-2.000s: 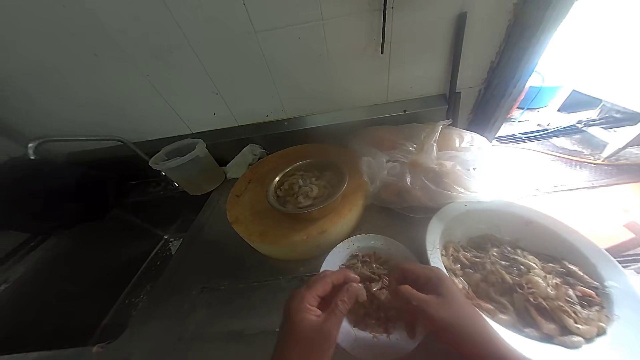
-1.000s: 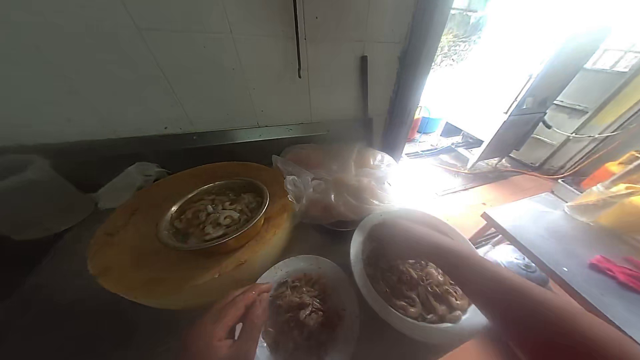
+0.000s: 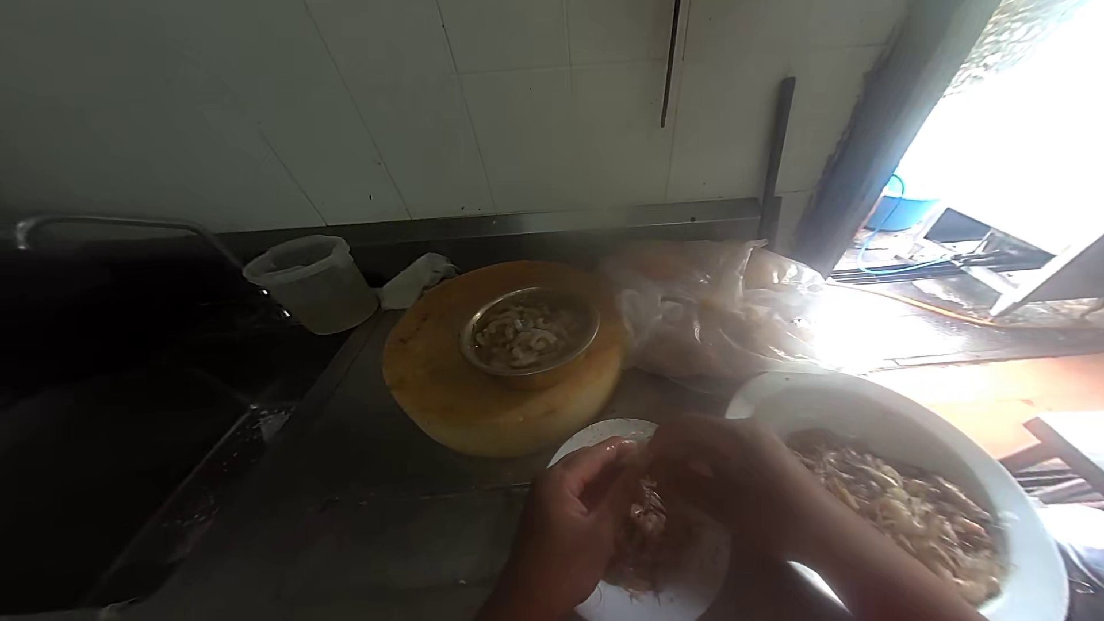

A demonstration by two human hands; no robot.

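My left hand (image 3: 573, 517) and my right hand (image 3: 711, 466) are close together over a white bowl (image 3: 681, 595) of shrimp shells and heads (image 3: 649, 517). The fingers are blurred, and whether a shrimp is between them cannot be told. To the right stands a large white basin (image 3: 1026, 517) with whole unpeeled shrimp (image 3: 906, 509). Behind my hands, a metal bowl (image 3: 595, 332) of peeled shrimp (image 3: 522, 335) rests on a thick round chopping block (image 3: 448, 397).
Clear plastic bags (image 3: 716, 310) with something pale inside lie behind the basin. A translucent plastic tub (image 3: 323, 289) and a crumpled white cloth or bag (image 3: 418, 280) stand left of the block. A faucet (image 3: 129, 222) reaches over the dark sink at the left. A tiled wall runs behind.
My right hand was in the shrimp basin a second ago and is now beside my left hand over the shell bowl. The view has swung back to the left.
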